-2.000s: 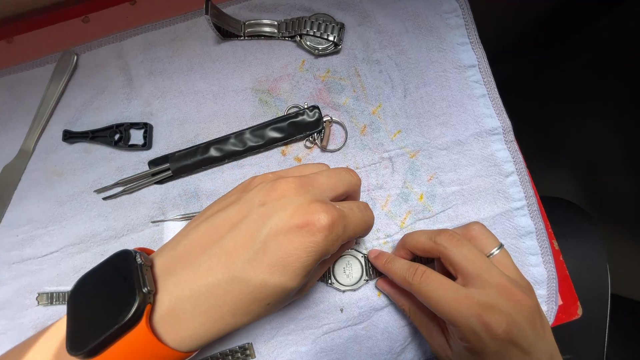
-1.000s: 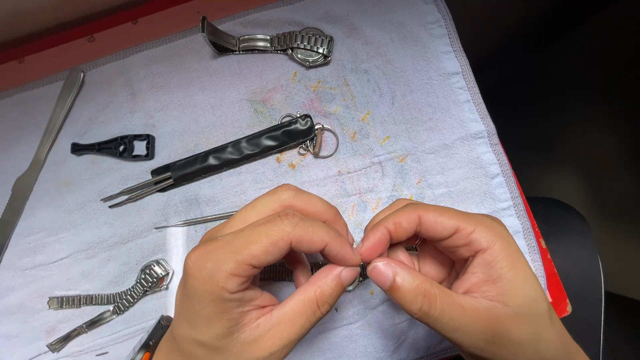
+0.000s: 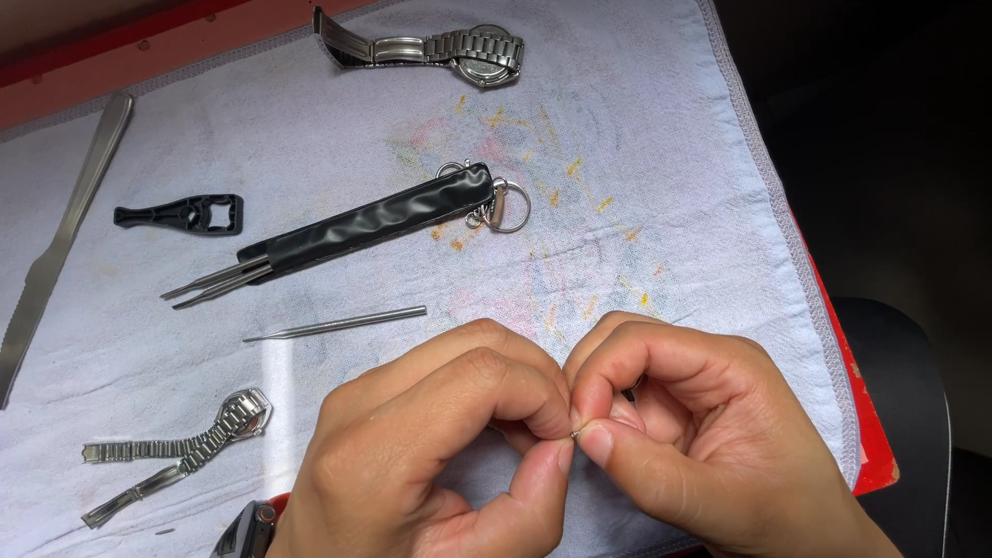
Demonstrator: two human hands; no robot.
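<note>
My left hand (image 3: 449, 442) and my right hand (image 3: 682, 418) meet fingertip to fingertip at the lower middle. Pinched between their thumbs and forefingers is a tiny metal piece (image 3: 574, 435), mostly covered, too small to identify. A dark bit shows inside the curl of my right fingers. Beyond my left hand a thin steel pointed tool (image 3: 341, 323) lies on the cloth. To the left rests a small wristwatch with a steel link bracelet (image 3: 209, 438), its bracelet spread in two strands. The watch whose case back showed between my hands earlier is not visible.
A black sleeve (image 3: 380, 217) with metal picks and a key ring lies mid-cloth (image 3: 659, 194). Around it are a black plastic bottle-shaped opener (image 3: 182, 215), a serrated table knife (image 3: 66, 232) and a steel-bracelet watch (image 3: 480, 58). A tiny dark sliver (image 3: 164, 532) lies at lower left.
Two seconds ago my hands were at a watch on the cloth, its case back showing. Now they hold a tiny piece between their fingertips. My left hand has turned, uncovering the pointed tool and small watch.
</note>
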